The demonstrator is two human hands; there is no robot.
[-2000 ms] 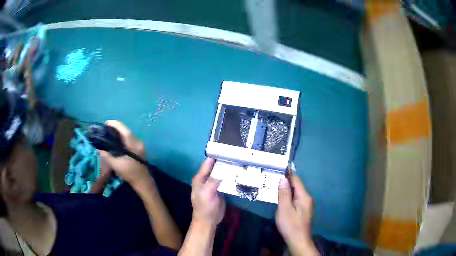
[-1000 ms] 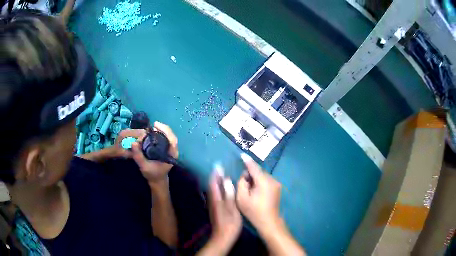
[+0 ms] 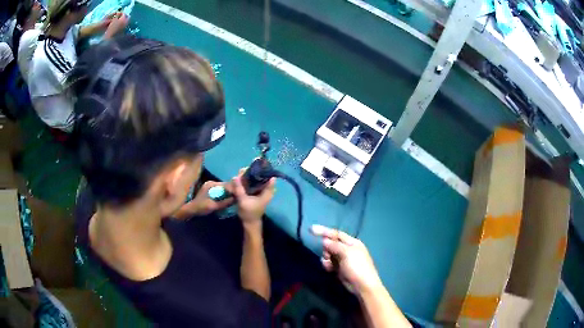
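The white automatic screw feeder (image 3: 354, 138) stands on the green bench, turned at an angle, with its dark windowed top and front lip facing the lower left. My right hand (image 3: 346, 257) is in front of it near the bench's edge, apart from the feeder, with its fingers curled and one finger pointing left. Whether it holds anything small cannot be told. My left hand is not in view. Small machine screws (image 3: 288, 152) lie scattered on the bench left of the feeder.
A neighbouring person in a dark cap (image 3: 147, 109) sits close at left, holding a black electric screwdriver (image 3: 257, 174) with a cord and a teal housing (image 3: 218, 192). A cardboard carton (image 3: 490, 237) stands at right. A metal upright (image 3: 430, 77) rises behind the feeder. Another person sits farther left.
Both hands have let go of the feeder and drawn back; my left hand has left the picture. The view has swung left, bringing the neighbour's head and another worker into sight.
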